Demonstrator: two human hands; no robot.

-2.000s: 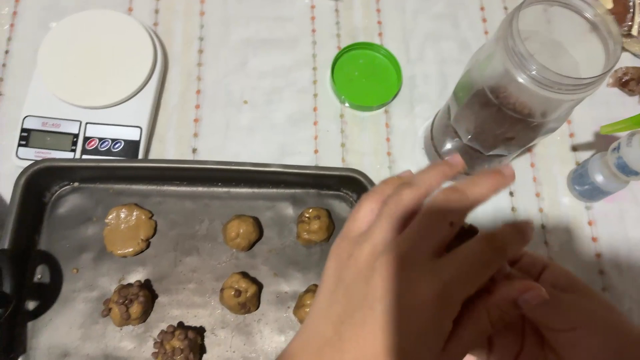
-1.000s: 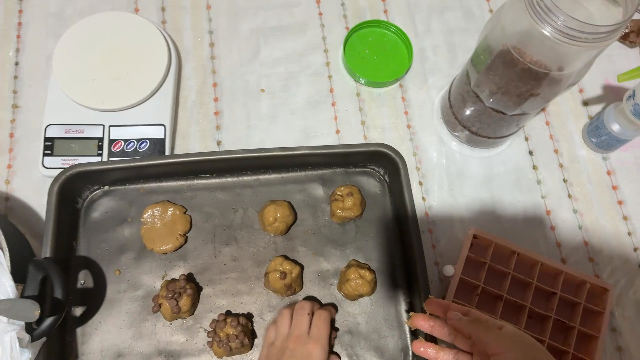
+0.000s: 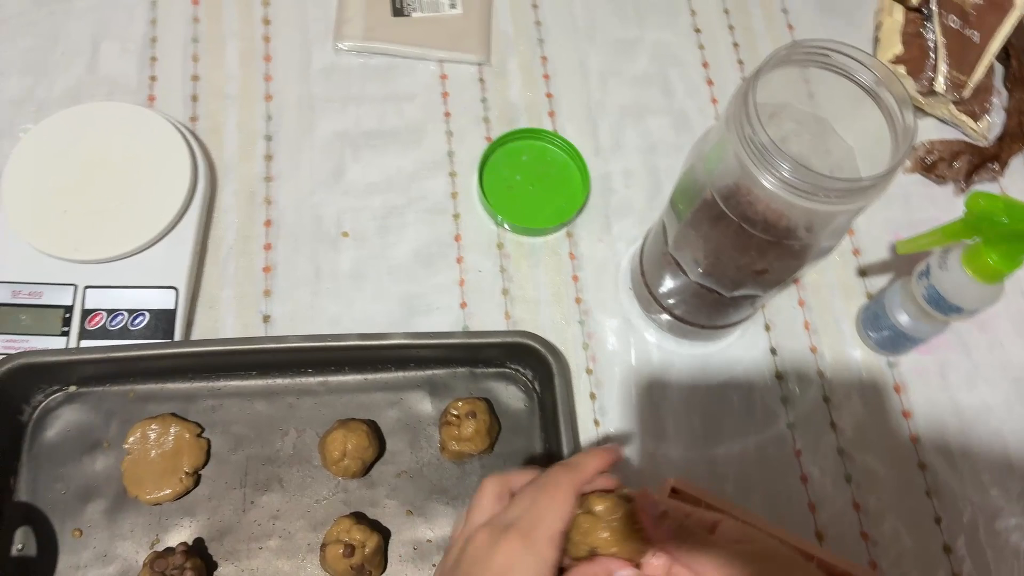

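At the bottom centre my left hand (image 3: 528, 512) and my right hand (image 3: 696, 536) hold a ball of cookie dough (image 3: 604, 524) between them, over the right rim of the dark metal baking tray (image 3: 448, 344). On the tray sit a flattened dough disc (image 3: 164, 458), a plain dough ball (image 3: 350, 448), a dough ball with chocolate chips (image 3: 469, 429), another below (image 3: 352, 546) and a chip-covered one (image 3: 174, 562) at the bottom edge. Part of a pinkish silicone mould (image 3: 720, 516) shows behind my right hand, which hides much of it.
A white kitchen scale (image 3: 100, 180) stands at the left. Beyond the tray are a green lid (image 3: 534, 182) and a packet (image 3: 414, 28). An open clear jar of brown powder (image 3: 736, 232), a small bottle with a green top (image 3: 932, 296) and a brown wrapper (image 3: 952, 56) are at the right.
A second ago my left hand was down on the tray and my right hand was apart, by the mould. Now both are together around a dough ball. The view has shifted.
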